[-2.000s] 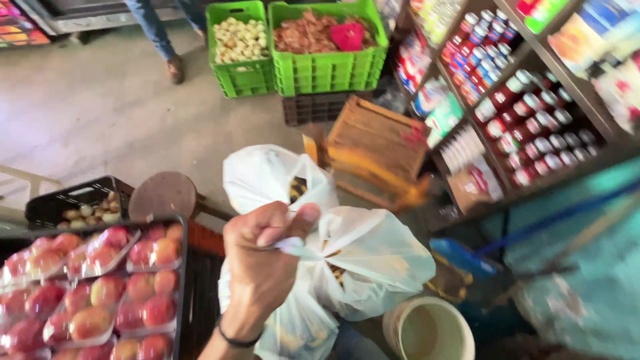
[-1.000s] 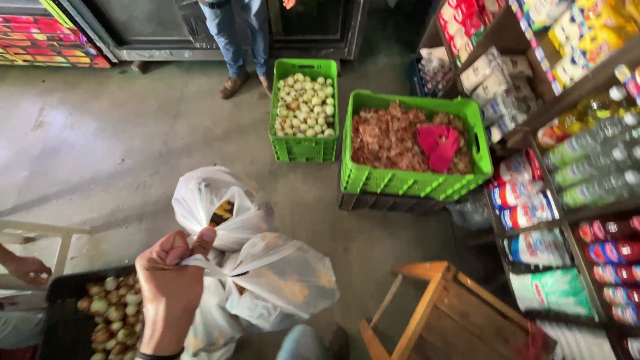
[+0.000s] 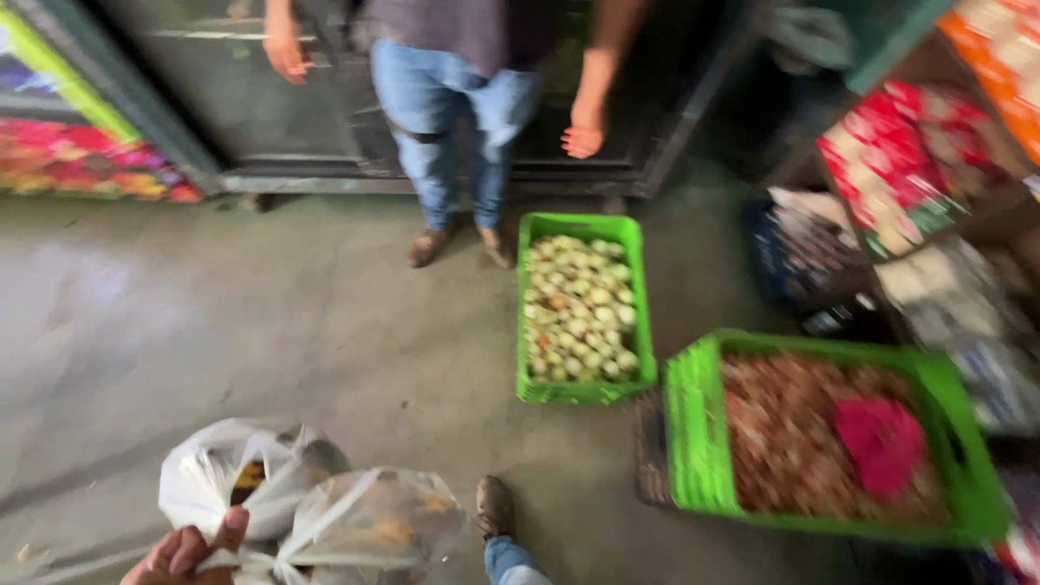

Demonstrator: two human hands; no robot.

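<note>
My left hand (image 3: 191,556) shows at the bottom left, cut off by the frame's edge. Its thumb and fingers are closed on the gathered tops of white translucent plastic bags. One filled bag (image 3: 244,471) hangs just above the hand, with something dark and yellow showing through it. Another filled bag (image 3: 378,528) lies against its right side, with orange-brown contents that I cannot make out. My right hand is out of view.
A person in jeans (image 3: 455,106) stands ahead by dark glass-fronted cabinets. Green crates of pale onions (image 3: 581,317) and of brown skins or peelings (image 3: 812,439) with a pink cloth (image 3: 881,447) stand on the floor (image 3: 325,325). Stocked shelves (image 3: 934,236) line the right. My shoe (image 3: 496,508) is below.
The view has swung and moved forward, and the fruit trays and wooden stool seen earlier have left it. The bags remain in my left hand. More of the other person now shows.
</note>
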